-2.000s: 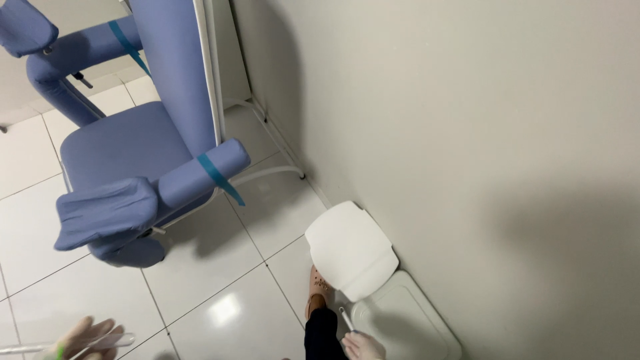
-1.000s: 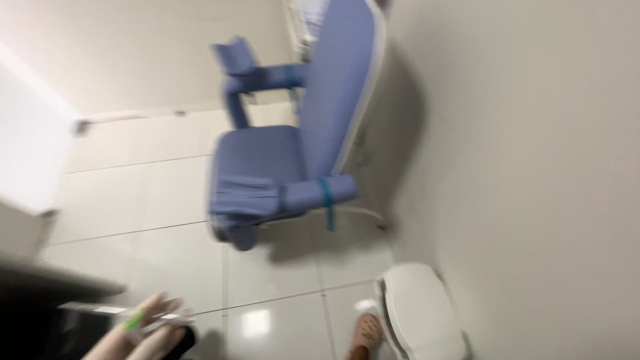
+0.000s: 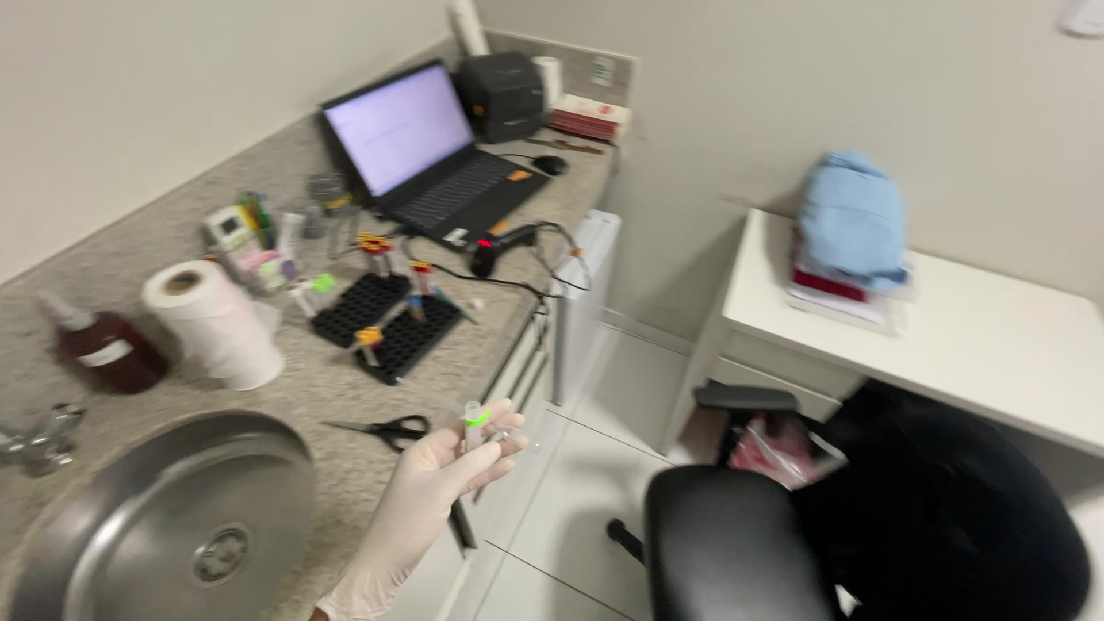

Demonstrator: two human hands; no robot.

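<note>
My left hand (image 3: 435, 483), in a pale latex glove, is raised beside the front edge of the granite counter. Between its thumb and fingers it holds a clear plastic tube with a bright green band (image 3: 474, 420) and other clear plastic pieces, too blurred to name. Black-handled scissors (image 3: 399, 429) lie on the counter just left of the fingers. Beyond them stand two black tube racks (image 3: 410, 339), (image 3: 360, 309) with several capped tubes, some with orange or red-and-yellow caps. My right hand is out of view.
A steel sink (image 3: 164, 517) is at lower left, near a paper roll (image 3: 216, 323) and a dark red pump bottle (image 3: 112, 349). Behind the racks are an open laptop (image 3: 431, 147) and a barcode scanner (image 3: 496, 250). A black office chair (image 3: 733, 535) stands by a white desk (image 3: 975, 319).
The view has swung from the blue padded chair to the counter and sink. My right hand, seen two seconds ago at the bottom edge, is out of view; my left hand still holds clear plastic items.
</note>
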